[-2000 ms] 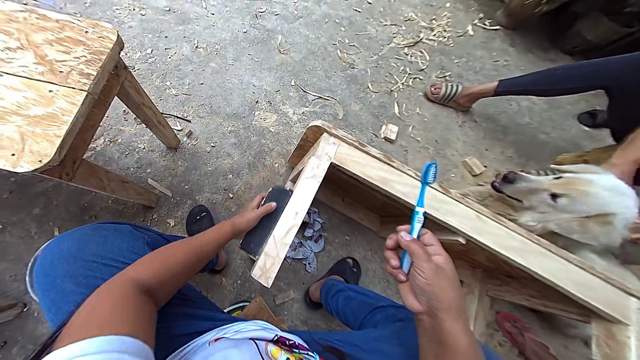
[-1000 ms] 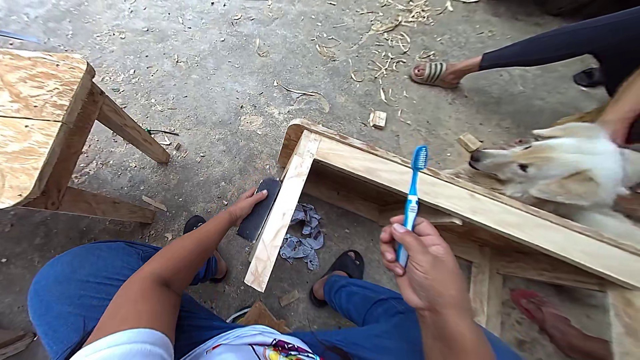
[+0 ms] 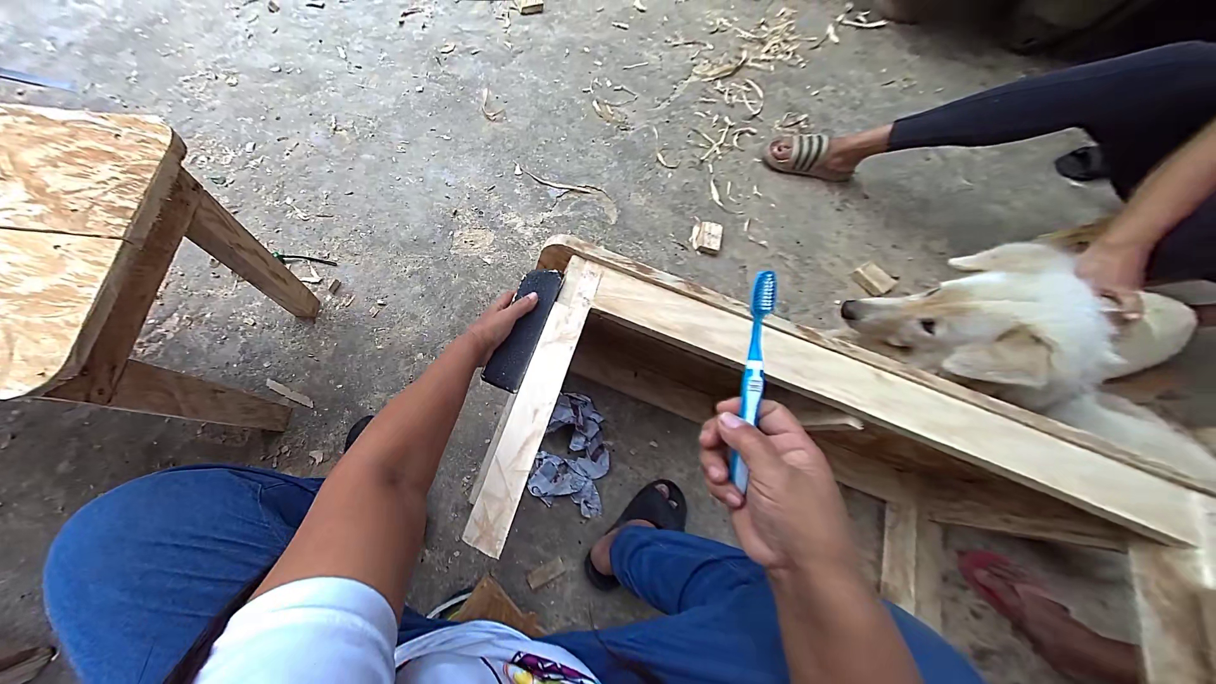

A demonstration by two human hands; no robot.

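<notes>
My right hand (image 3: 774, 465) holds a blue and white toothbrush (image 3: 752, 375) upright by its lower handle, bristles at the top. Behind it lies a wooden stool or small table (image 3: 883, 408) tipped on its side, its leg (image 3: 532, 418) pointing toward me. Against the outer side of that leg my left hand (image 3: 499, 328) grips a flat dark block (image 3: 527, 332), thumb on its face; the far fingers are hidden. A crumpled grey cloth (image 3: 575, 456) lies on the floor just beyond the leg.
At the left stands another wooden stool (image 3: 76, 237). A light-coloured dog (image 3: 1026, 323) is at the right, with a person's hand (image 3: 1116, 271) on it. A sandalled foot (image 3: 807, 155), wood offcuts (image 3: 707, 237) and curled shavings (image 3: 741, 95) are on the concrete floor. Another foot (image 3: 1054, 617) shows at lower right.
The dog's head has lowered a little since the first frame. Both hands keep hold of the toothbrush and the dark block. The view has shifted slightly.
</notes>
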